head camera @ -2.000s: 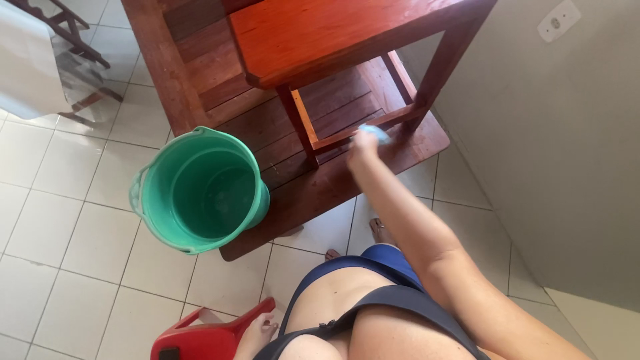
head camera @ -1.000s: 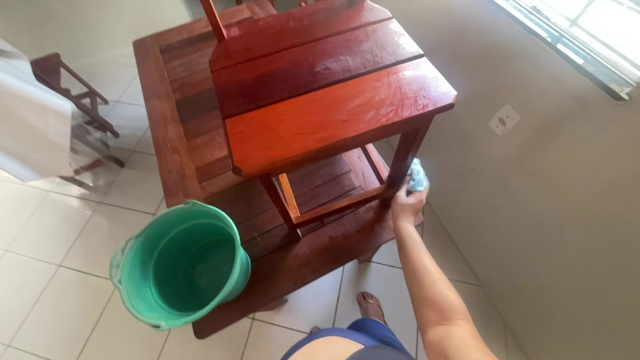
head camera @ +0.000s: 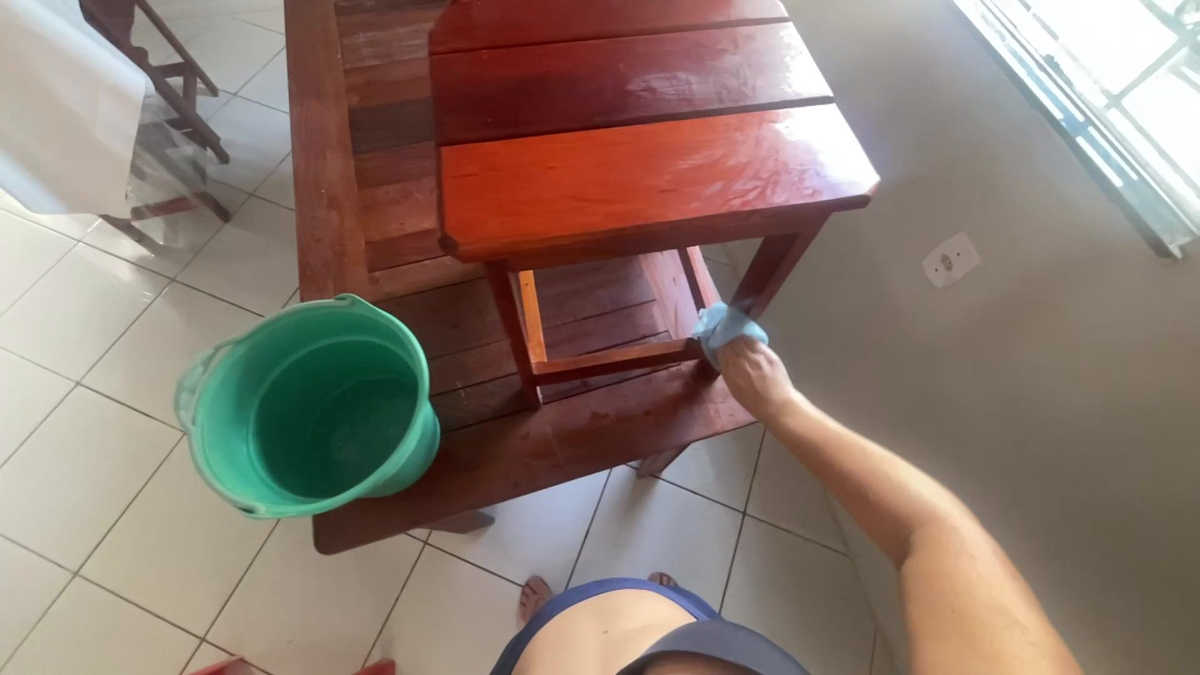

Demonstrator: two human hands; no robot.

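Note:
My right hand [head camera: 753, 375] holds a light blue cloth [head camera: 727, 330] against the near right leg of a varnished wooden chair [head camera: 637, 183], where the leg meets the lower rail. The chair stands on a slatted wooden table [head camera: 562, 445]. A green plastic bucket [head camera: 309, 403] is at the table's near left corner, with a little liquid that seems to lie at its bottom. My left hand is out of view.
A grey wall with a white power outlet [head camera: 951, 260] runs along the right, below a window [head camera: 1116, 84]. At the upper left are a white cloth [head camera: 66, 112] and a dark wooden folding chair [head camera: 178, 80]. A red object [head camera: 225, 667] shows at the bottom edge.
My right hand has moved with the cloth from the chair's lower rail to its near right leg. My left hand, seen low in the oldest frame by the red object, is no longer visible.

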